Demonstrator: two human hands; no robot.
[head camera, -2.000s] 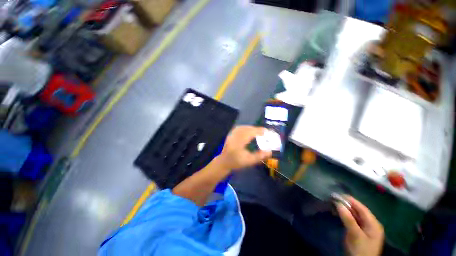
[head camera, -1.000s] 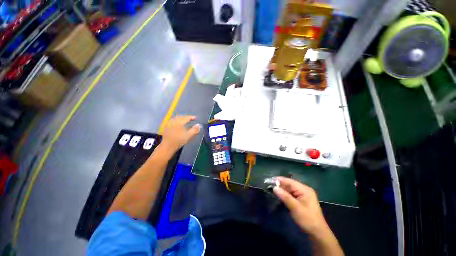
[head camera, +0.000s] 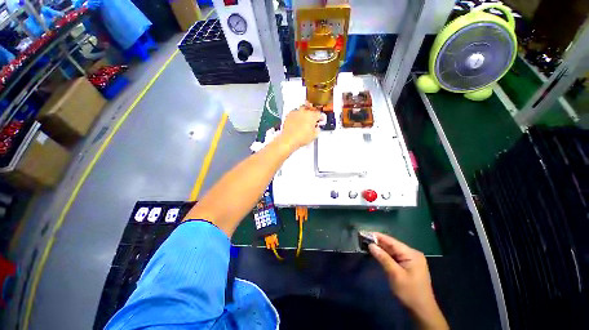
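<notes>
My left hand (head camera: 301, 126) reaches to the black nest (head camera: 329, 120) under the gold press head (head camera: 321, 72). Its fingertips are at a small white piece at the nest; whether they grip it is hard to tell. My right hand (head camera: 402, 265) is low in front of the press base, with a small grey and whitish part (head camera: 367, 239) pinched at its fingertips. The black blister tray (head camera: 124, 254) at lower left holds three white housings (head camera: 154, 214) in its top row.
The white press base (head camera: 345, 188) has front buttons and a metal plate (head camera: 341, 155). The copper-brown second fixture (head camera: 357, 109) is right of the nest. A meter (head camera: 265, 216) with orange cables (head camera: 301, 222), a green fan (head camera: 475, 57) and stacked black trays (head camera: 533, 200) are around it.
My left hand has moved from beside the meter, forward and right, to the nest. My right hand still holds its small part. The view has shifted, bringing the right tray stack into sight.
</notes>
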